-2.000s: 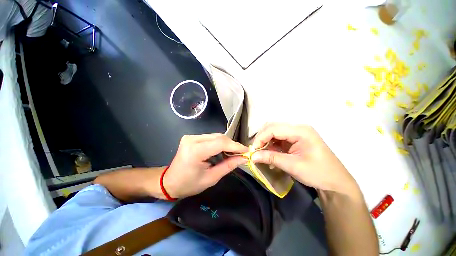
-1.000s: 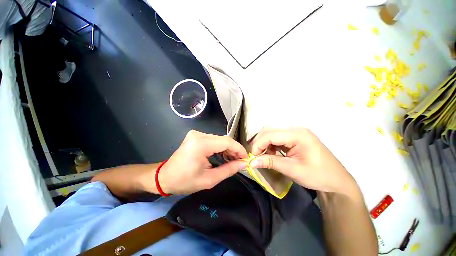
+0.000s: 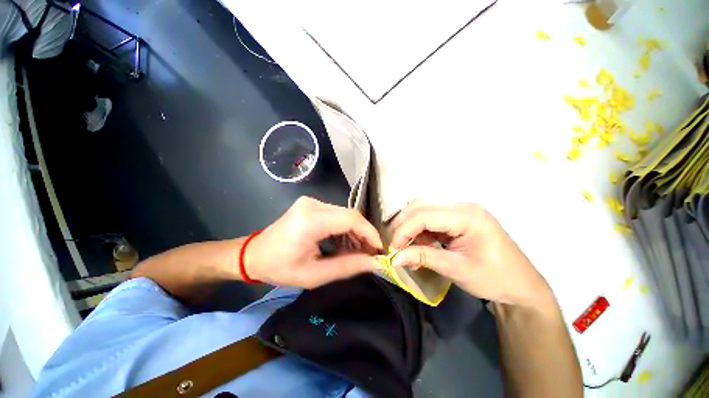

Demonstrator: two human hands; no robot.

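A beige panel (image 3: 347, 147) hangs over the table's edge toward my lap. Its yellow edge binding (image 3: 420, 295) runs down to a pointed corner below my hands. My left hand (image 3: 315, 242) pinches the yellow binding at the panel's edge from the left. My right hand (image 3: 447, 247) pinches the same spot from the right, thumb and forefinger together. The fingertips of both hands nearly meet there and hide the exact spot they hold.
Yellow offcuts (image 3: 600, 109) lie scattered at the upper right. Stacked grey panels (image 3: 661, 233) stand at the right edge. A red block (image 3: 591, 315) and dark snips (image 3: 636, 357) lie at the lower right. A round bin (image 3: 288, 151) is on the floor. Part of a person (image 3: 48, 35) shows upper left.
My left hand has turned slightly, its wrist a little higher, and the fingers have shifted at the binding. The whole view has moved slightly. Both hands stay at the panel's edge.
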